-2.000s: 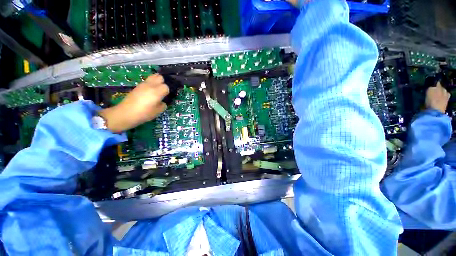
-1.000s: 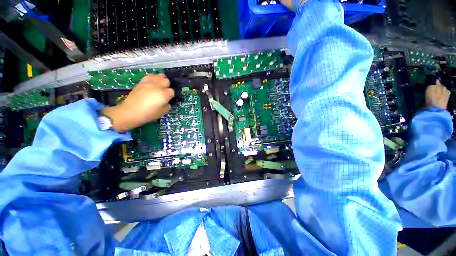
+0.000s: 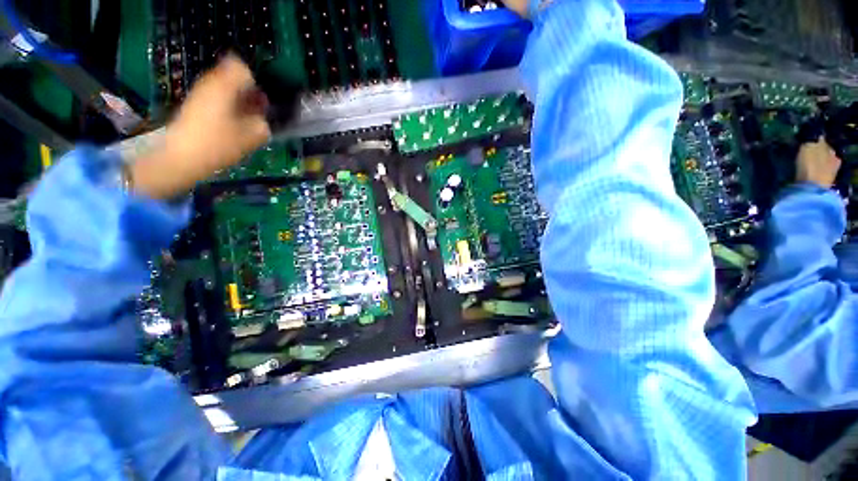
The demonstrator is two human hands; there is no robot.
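My left hand (image 3: 207,127), blurred, is raised over the back rail at the upper left. Its fingers are closed on a dark clump (image 3: 282,97), which looks like black components. The nearer green board (image 3: 268,235) lies in a black carrier (image 3: 403,272) below and right of this hand. It has silver, white and black parts and a yellow block at its lower left. My right hand (image 3: 516,6) is at the blue bin (image 3: 480,39), cut off by the top edge. Its fingers and anything in them are hidden.
A second green board (image 3: 480,211) lies to the right, partly behind my right sleeve. Metal rails run behind (image 3: 357,101) and in front (image 3: 405,362) of the carriers. Pale-green clamps (image 3: 410,209) sit on the frames. Another person's hand (image 3: 818,162) is at far right.
My left hand has moved up and left from the board's top edge to over the rail, with the dark clump. It uncovers the board's upper part. My right hand stays at the bin.
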